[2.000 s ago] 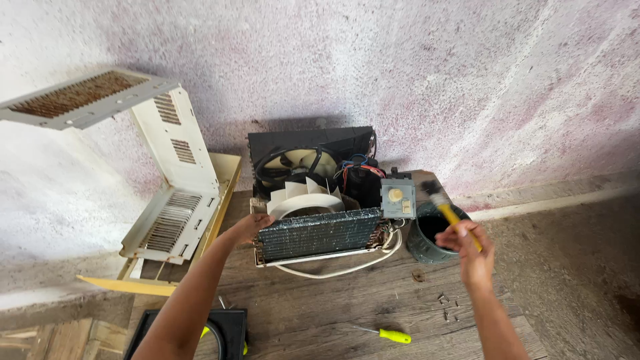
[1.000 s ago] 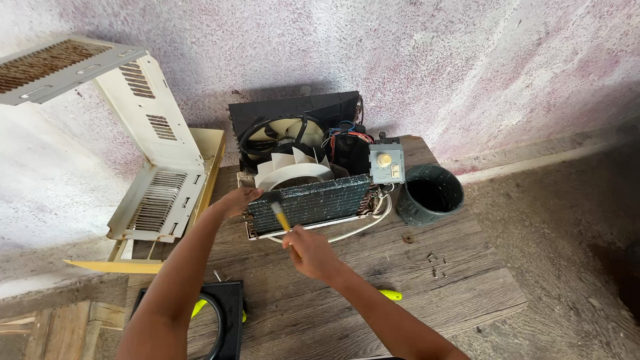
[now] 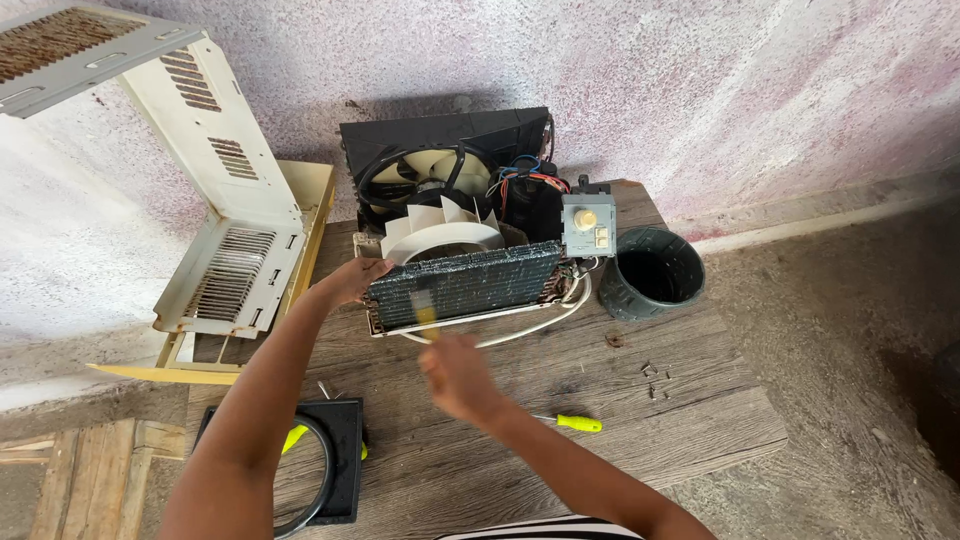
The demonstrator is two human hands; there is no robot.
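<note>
An opened window air conditioner stands on the wood-grain table, its finned coil [image 3: 472, 285] facing me. My left hand [image 3: 352, 281] rests on the coil's upper left corner. In my right hand [image 3: 457, 375] is a paintbrush with a yellow handle [image 3: 426, 315], blurred, its bristles at the lower left part of the coil. Behind the coil sit a white blower wheel [image 3: 442, 229] and a cream fan [image 3: 442, 172] in a black shroud. The grey control box [image 3: 589, 225] with a knob hangs at the coil's right end, near coloured wires [image 3: 529, 174].
Right of the unit stands a dark bucket [image 3: 652, 274] with dark contents. A yellow-green screwdriver [image 3: 579, 423] and several screws [image 3: 654, 380] lie in front. The metal casing [image 3: 225, 277] stands left on a yellowish frame [image 3: 165, 373]; a black ring-shaped panel [image 3: 345, 457] lies lower left.
My right hand has brought the brush from beside the bucket to the coil's front, then farther left relative to my body's side of the table. My left hand stays at the coil's left corner.
</note>
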